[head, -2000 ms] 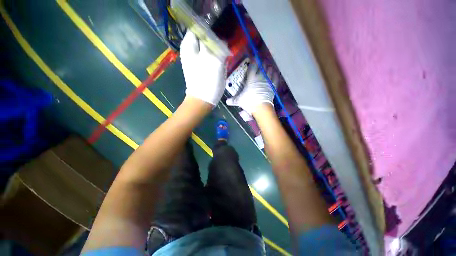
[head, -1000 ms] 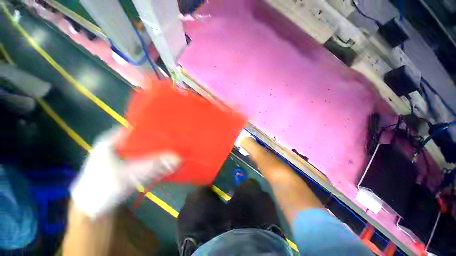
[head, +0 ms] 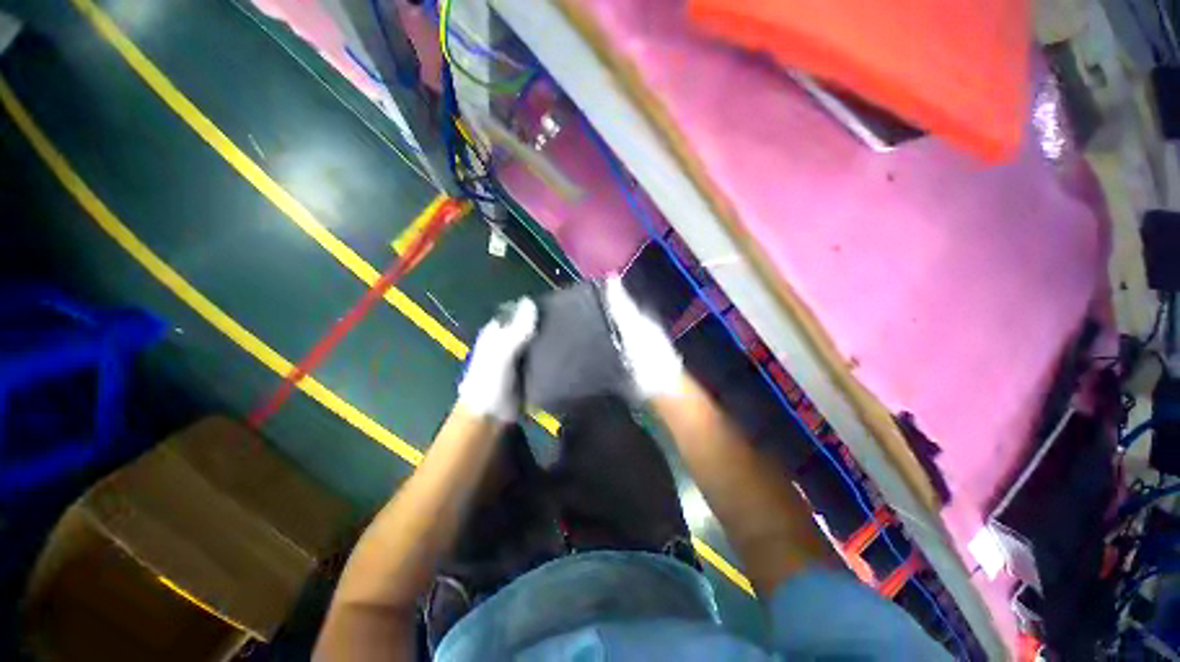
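Observation:
A dark grey flat device (head: 569, 347) is held between both gloved hands in front of my legs, at the edge of the lower shelf. My left hand (head: 500, 360), in a white glove, grips its left edge. My right hand (head: 641, 341), in a white glove, grips its right edge. The fingertips under the device are hidden. An orange-red square holder (head: 893, 58) lies on the pink-covered upper shelf (head: 906, 285) at the top right, partly over another flat thing.
Dark devices stand on the lower shelf beside a blue cable (head: 764, 369). The shelf's grey edge (head: 725, 265) runs diagonally on the right. A cardboard carton (head: 181, 530) and a blue stool (head: 65, 375) are on the left. Dark adapters line the far right.
The red holder has left my left hand and is now on the upper shelf. Both hands have come together around a dark device. The view has turned back towards the lower shelf.

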